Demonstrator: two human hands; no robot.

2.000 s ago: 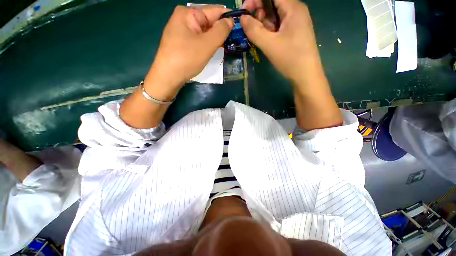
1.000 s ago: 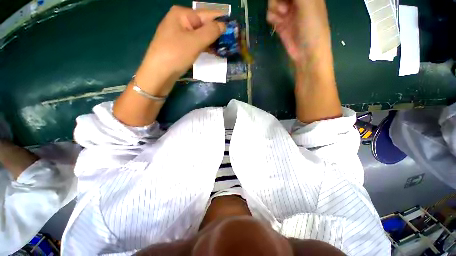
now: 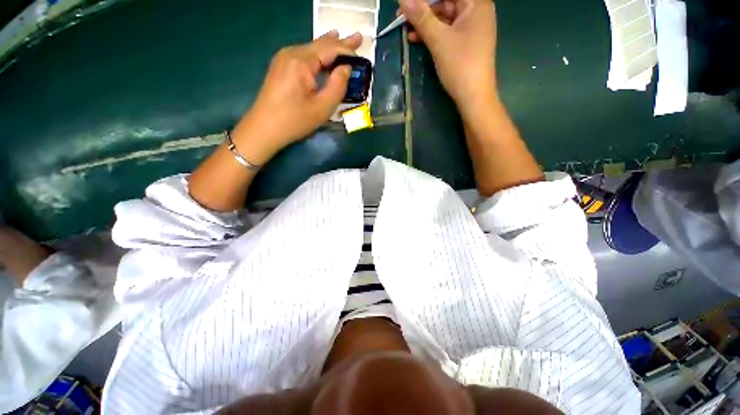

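Observation:
My left hand (image 3: 304,89) grips a small dark rounded housing (image 3: 357,79) with a bluish inside between thumb and fingers. A yellow-edged piece with a pale face (image 3: 357,118) hangs from the housing's near edge. The unit is over a white adhesive sticker sheet (image 3: 347,18) with printed rectangles, which lies on the green bench. My right hand (image 3: 456,40) holds slim pale tweezers (image 3: 391,27), their tips at the sheet's right edge, above and right of the housing. Whether the tips hold anything is too small to tell.
A fanned stack of sticker sheets (image 3: 631,40) and a white strip (image 3: 671,57) lie at the right. A dark mass is at the far right edge. Tiny pale scraps (image 3: 565,60) lie on the bench. Another person's arm (image 3: 24,258) is at the left, and a sleeve (image 3: 690,219) at the right.
The blurred right hand has moved left, bringing the tweezers to the sheet. The left hand has lowered and turned the unit, so its yellow piece now faces up. More of the sheet shows.

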